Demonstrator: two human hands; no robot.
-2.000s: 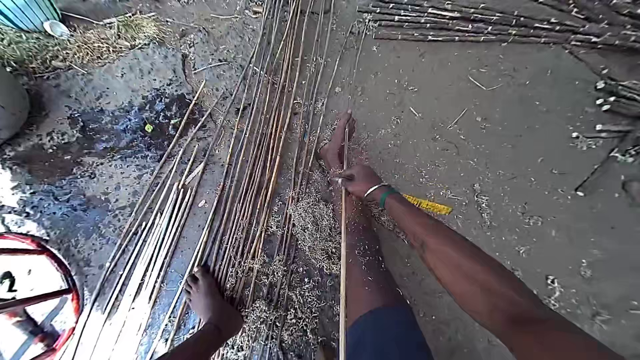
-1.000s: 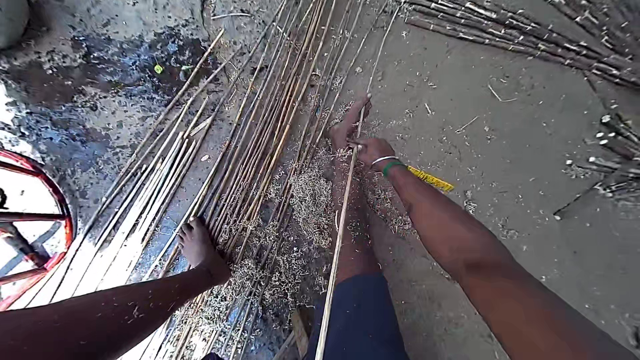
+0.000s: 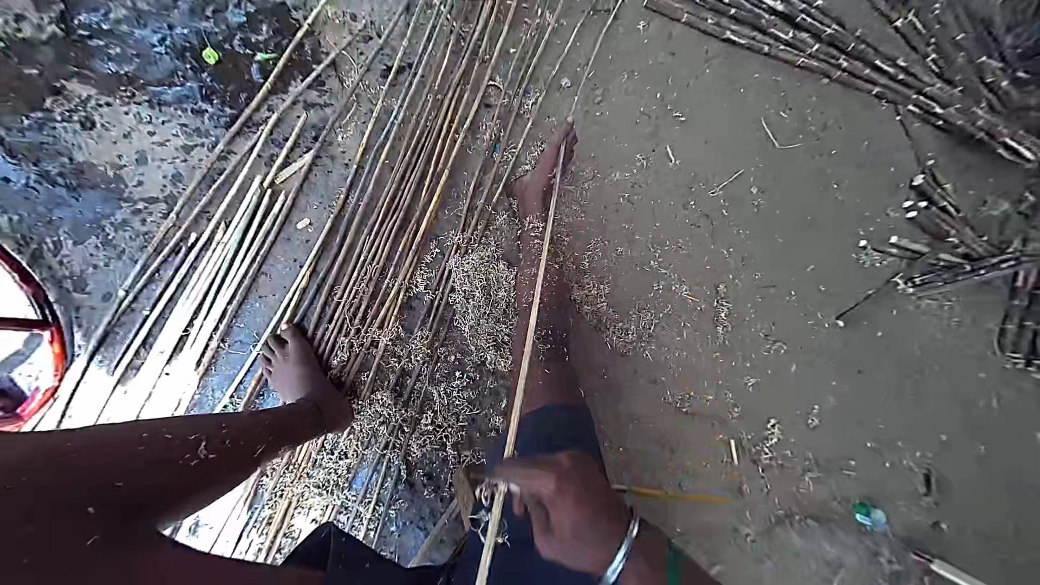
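A long thin cane (image 3: 532, 325) runs from the bottom edge up along my outstretched right leg and past the toes. My right hand (image 3: 561, 512), with a metal bangle at its wrist, is closed around the cane near my thigh, and pale shavings gather at the fingers. A yellow strip (image 3: 674, 493) sticks out to the right of this hand; the hand hides how it is held. My left hand is out of view. My left foot (image 3: 301, 370) rests on a spread of brown canes (image 3: 406, 187). Curly shavings (image 3: 483, 296) lie between my legs.
Paler canes (image 3: 211, 301) lie left of the foot, near a red-rimmed wheel (image 3: 57, 349). Dark bundled sticks (image 3: 845, 65) lie at the upper right, with more bundles (image 3: 951, 219) below them. A green and white scrap (image 3: 869, 516) is at the lower right.
My right hand has moved down along the cane, from near the right foot to the thigh. The yellow strip has moved down with it. The left foot stays on the canes.
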